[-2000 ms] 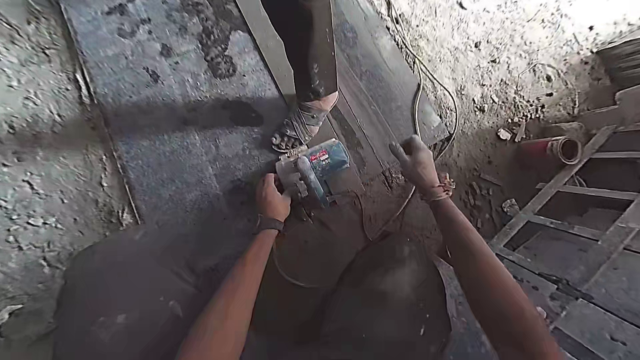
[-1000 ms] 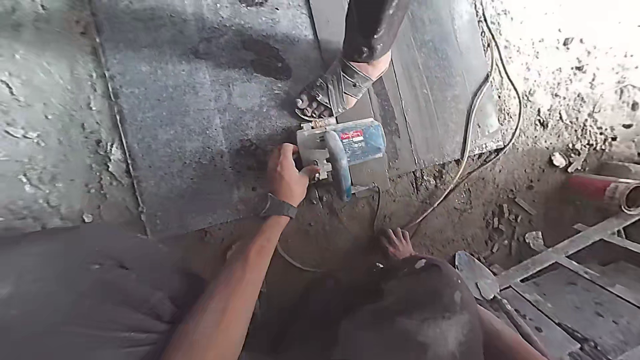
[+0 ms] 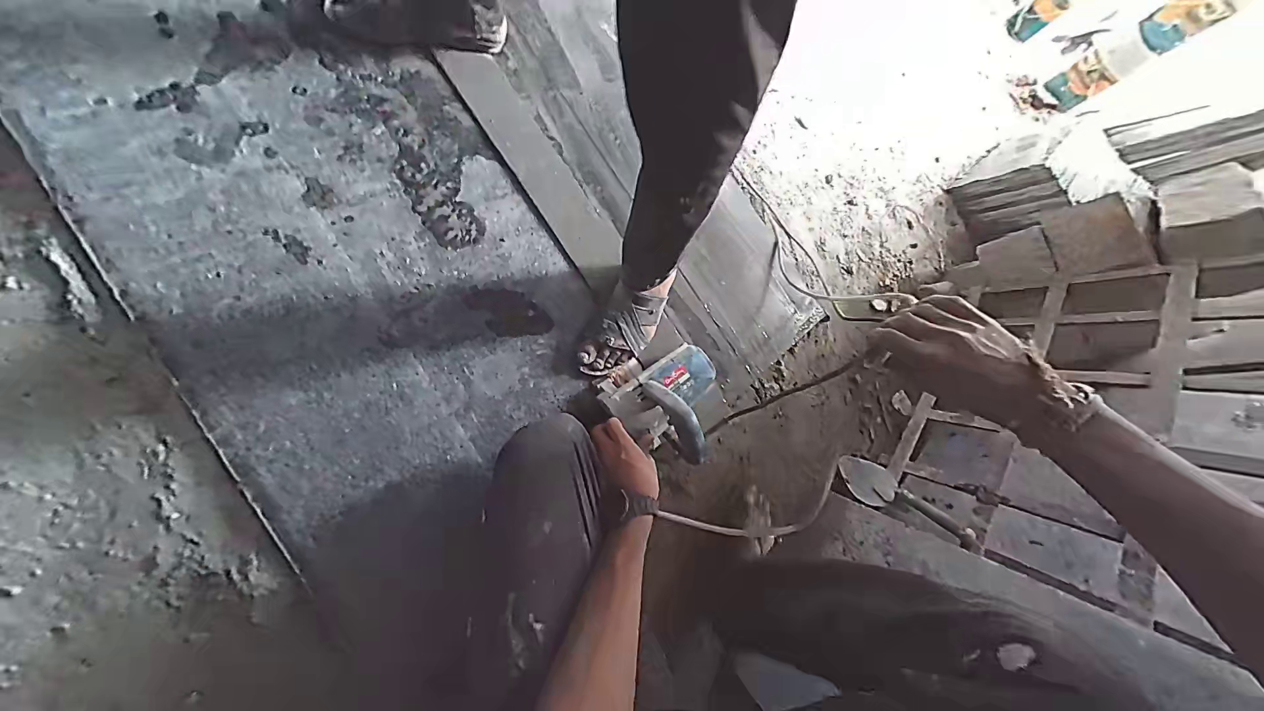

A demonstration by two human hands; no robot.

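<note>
A blue corded power cutter (image 3: 681,390) with a metal base sits at the edge of a grey stone slab (image 3: 375,296), close to another person's sandalled foot (image 3: 627,331). My left hand (image 3: 627,462), a dark band on its wrist, grips the cutter's metal base; its fingertips are partly hidden. A dark power cord (image 3: 790,397) runs from the cutter to my right hand (image 3: 953,351), whose fingers are curled on it, right of the tool. A paler cable (image 3: 800,276) reaches the ground near those fingers. The blade cannot be made out.
The other person's leg (image 3: 681,128) stands over narrow stone strips (image 3: 563,168). A trowel (image 3: 869,482) lies beside a frame of light bars (image 3: 1057,316) at right. Stacked tiles (image 3: 1096,232) are behind it. My knees are near the slab and cutter.
My right hand has moved from the ground near my knee out to the right, and the cord now stretches to it. My left hand stays at the cutter. The view has shifted widely.
</note>
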